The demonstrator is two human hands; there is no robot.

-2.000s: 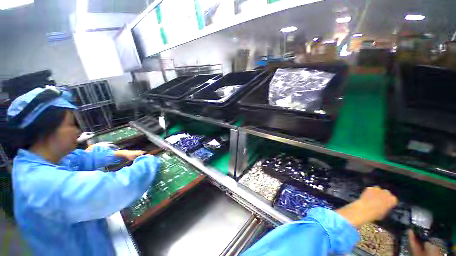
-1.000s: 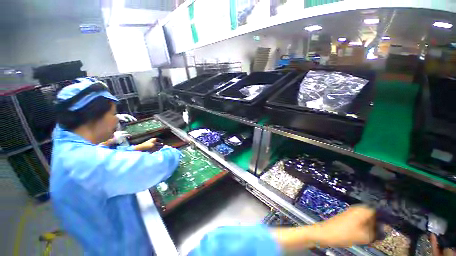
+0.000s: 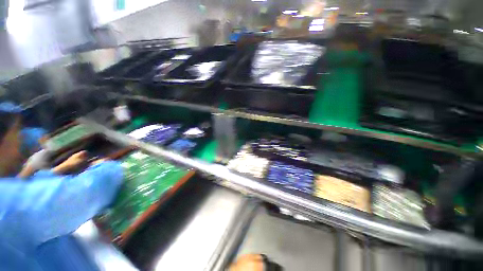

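Note:
My left hand [image 3: 250,262] is at the bottom edge, blurred and mostly cut off, with dark covers at its fingertips; whether it holds anything cannot be told. My right hand is out of the picture. The front bins beyond it hold silver-white components [image 3: 249,163], blue components [image 3: 290,176], tan components [image 3: 341,193] and more silver-white components [image 3: 400,205]. Behind them lie black components [image 3: 278,150] and grey components [image 3: 344,161].
A metal rail [image 3: 318,209] runs in front of the bins. At left, another person in a blue smock [image 3: 58,211] reaches over a green circuit board [image 3: 145,185] in a brown-edged carrier. Black totes stand above, one with a clear plastic bag [image 3: 286,62].
The view has swung right and down. My left hand has come away from the bins to the bottom edge. The right hand, partly visible at the lower right before, has left the picture.

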